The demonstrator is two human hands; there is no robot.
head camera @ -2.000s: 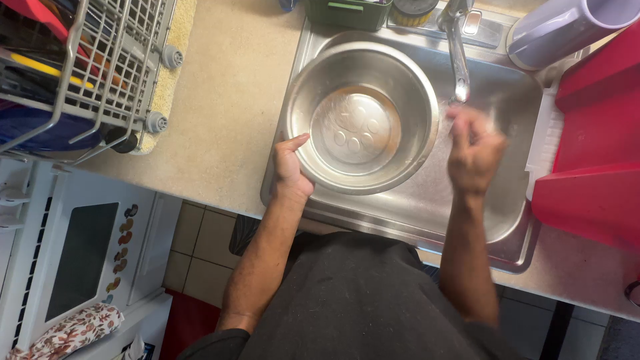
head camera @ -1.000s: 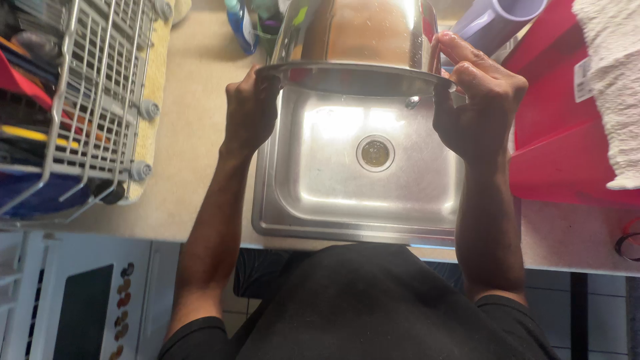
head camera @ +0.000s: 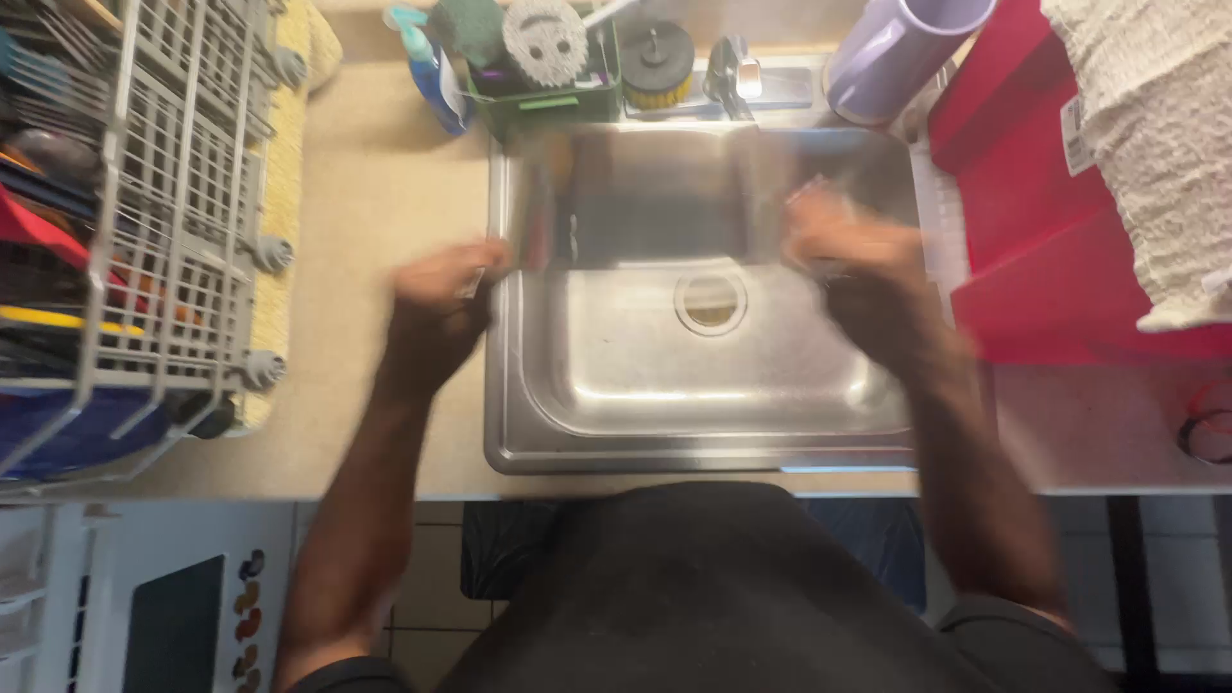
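Note:
A stainless steel bowl [head camera: 659,197], smeared by motion, is tilted over the far part of the steel sink [head camera: 616,409], its wall reflecting dark and brown patches. My left hand [head camera: 443,298] is at the bowl's left edge and my right hand [head camera: 861,255] at its right edge; both are blurred, with the fingers curled at the rim. The bowl's inside is hidden. Below it the sink drain [head camera: 710,301] shows. The faucet [head camera: 733,77] stands behind the bowl.
On the left is a wire dish rack [head camera: 183,192] with utensils on a yellow towel [head camera: 279,173]. Behind are a blue spray bottle [head camera: 433,82], a green caddy [head camera: 553,106] with scrubbers, and a purple pitcher [head camera: 895,58]. A red container [head camera: 1020,221] and white towel [head camera: 1145,144] lie right.
The bowl has gone from upright in the sink to tilted over it, and my right hand has moved from near the faucet to the bowl's edge.

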